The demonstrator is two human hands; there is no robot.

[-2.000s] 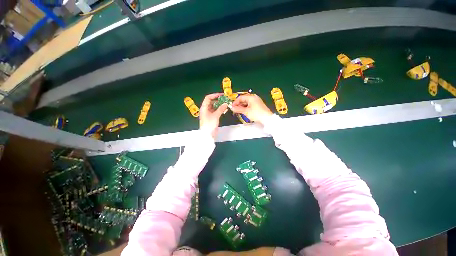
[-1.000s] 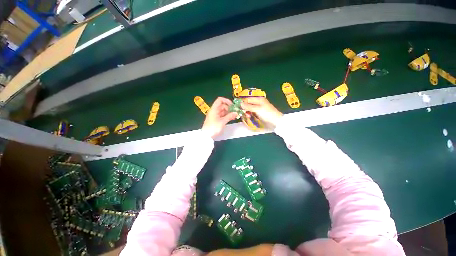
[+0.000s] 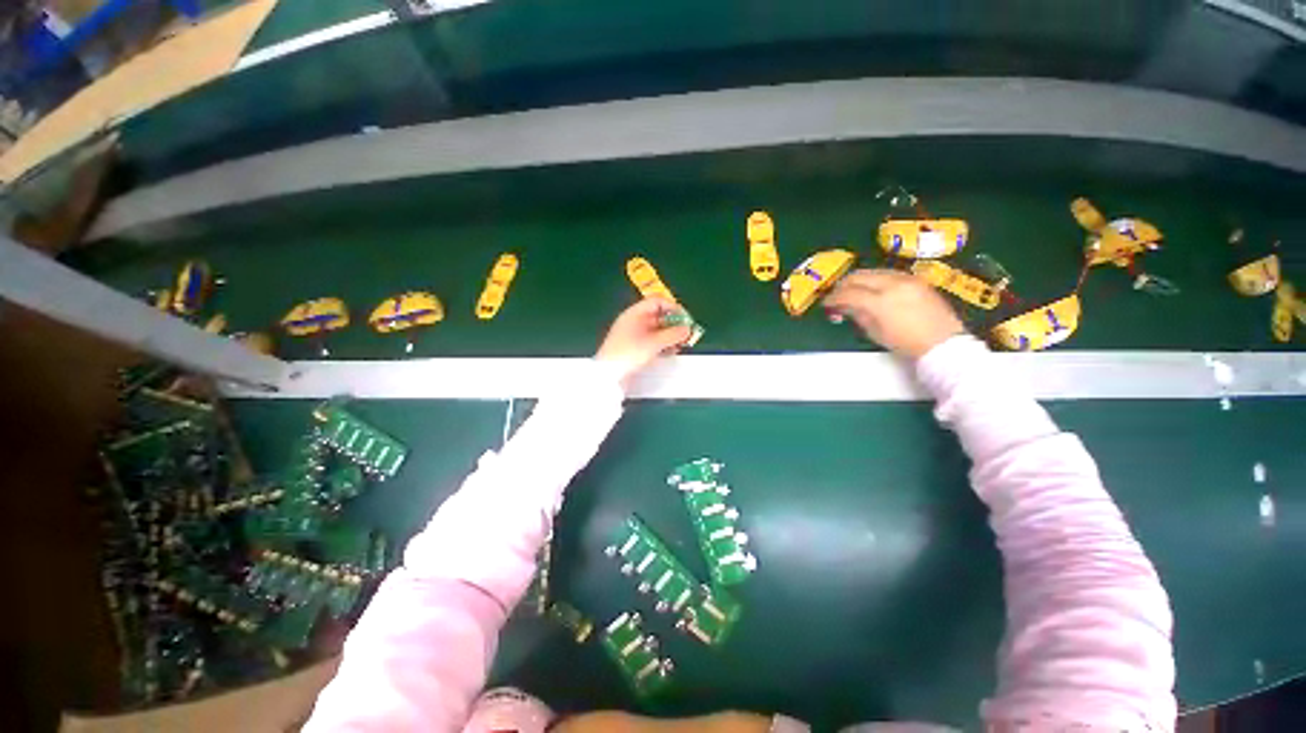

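My left hand (image 3: 640, 338) is over the near edge of the conveyor and holds a small green circuit board (image 3: 679, 327) at its fingertips. A plain yellow housing half (image 3: 649, 279) lies just behind it. My right hand (image 3: 891, 307) is over the belt, its fingertips at the lower right edge of a wired yellow shell (image 3: 821, 279) with a blue patch. Whether the fingers grip that shell is unclear. A plain yellow piece (image 3: 955, 284) and another wired shell (image 3: 922, 239) lie just behind the right hand.
More yellow shells lie on the belt to the left (image 3: 407, 311) and right (image 3: 1038, 325). A pale metal rail (image 3: 802, 375) separates belt and bench. Green panel strips (image 3: 712, 521) lie on the bench. A cardboard box (image 3: 57, 573) heaped with panel strips stands at left.
My hands have separated; the right has moved right to a wired shell, while the left keeps a board. Yellow parts now lie further right, and a wired shell lies behind my right hand.
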